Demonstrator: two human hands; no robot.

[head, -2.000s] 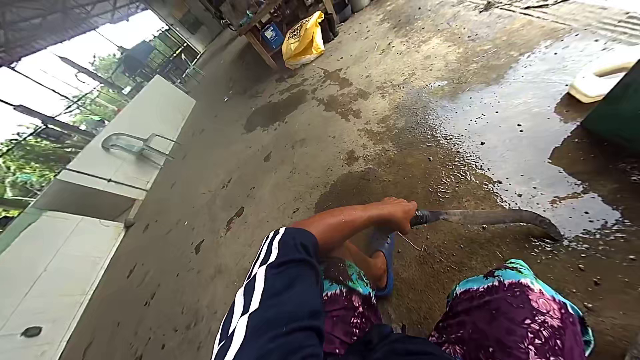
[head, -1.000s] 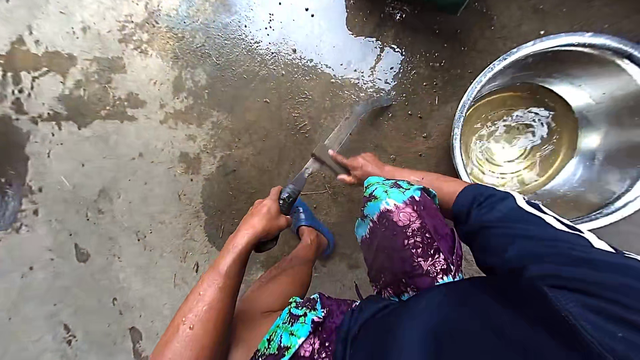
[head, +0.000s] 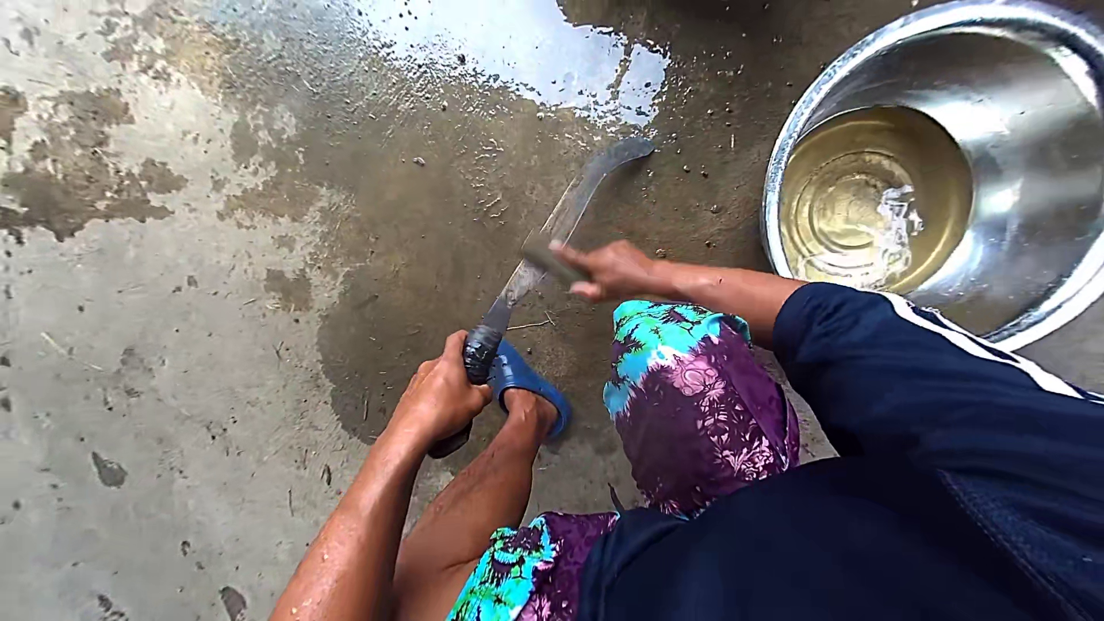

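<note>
A long machete with a hooked tip [head: 565,211] slants up and to the right above the wet concrete floor. My left hand [head: 444,388] is closed around its dark wrapped handle [head: 480,352], whose lower end shows below the fist. In my right hand [head: 617,269] is a grey-brown block, seemingly a sharpening stone [head: 554,261], laid across the middle of the blade; it is blurred. Whether the stone's whole face touches the metal cannot be told. The blade's curved end points toward the puddle.
To the right stands a large metal basin [head: 780,172] with some yellowish water in it, close to my right forearm. A shiny puddle [head: 535,52] lies on the concrete beyond the blade. My foot in a blue clog [head: 517,371] is beside the handle.
The view has swung down from the yard, bringing the basin into sight. Since one second ago, the right hand and stone have stayed near mid-blade. The water in the basin shows a different ripple.
</note>
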